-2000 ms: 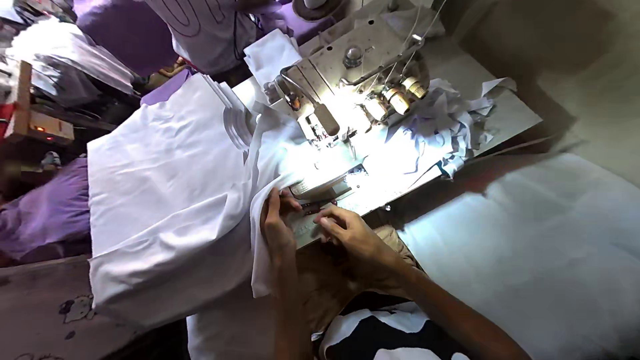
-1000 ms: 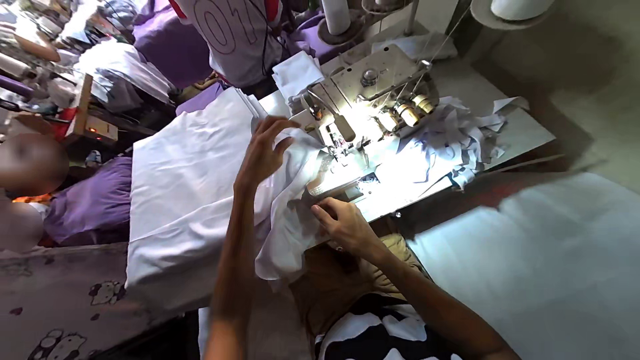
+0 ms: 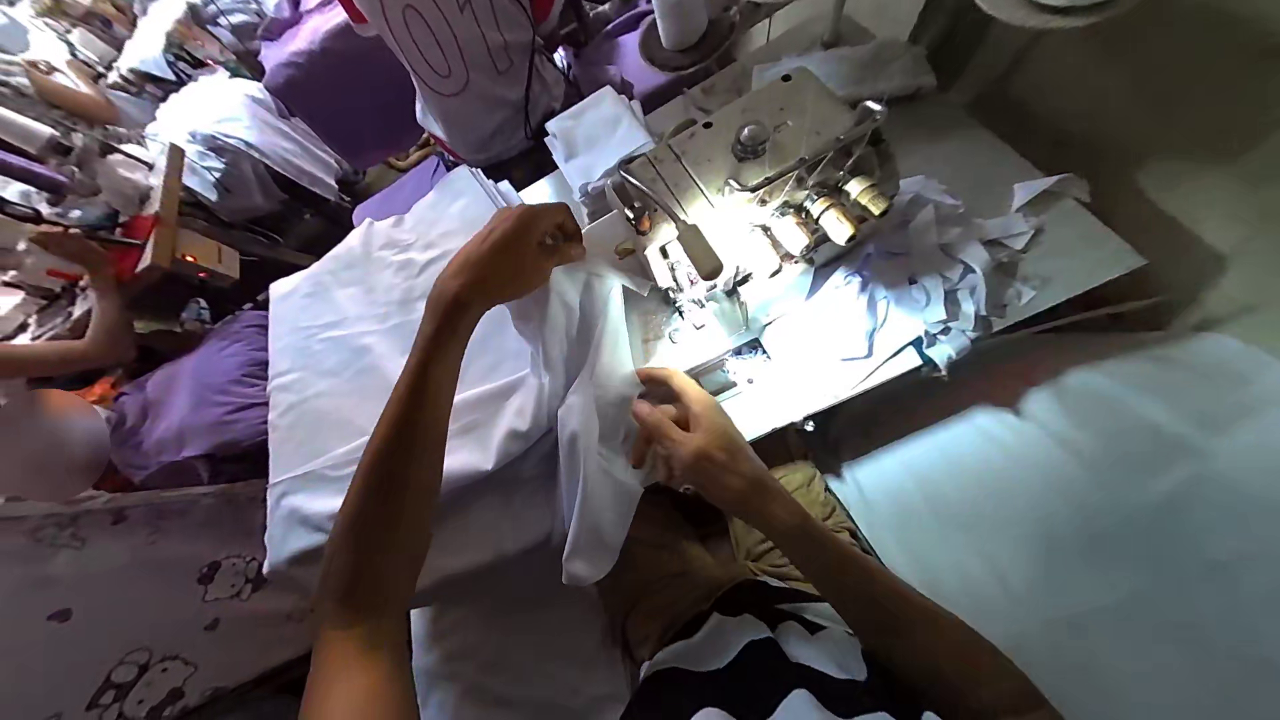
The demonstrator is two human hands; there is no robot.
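Observation:
White fabric (image 3: 585,400) hangs in folds between my two hands, at the left side of an overlock sewing machine (image 3: 775,140). My left hand (image 3: 515,255) grips its upper part beside the machine's near left corner. Lower and to the right, my right hand (image 3: 690,430) pinches the fabric's right edge between thumb and fingers, just in front of the machine's lit needle area (image 3: 700,300). Under and left of the held piece lies a broad stack of white cloth (image 3: 400,350). The presser foot region is washed out by bright light.
Cut fabric scraps (image 3: 940,270) are heaped right of the machine. A folded white cloth (image 3: 600,140) lies behind it, near a thread cone (image 3: 680,20). White cloth (image 3: 1080,520) spreads at the lower right. A co-worker in a numbered shirt (image 3: 470,80) is across the table; others are at left.
My left hand has moved up and away from my right hand, from near the machine's front edge, lifting the fabric with it. The view has shifted somewhat.

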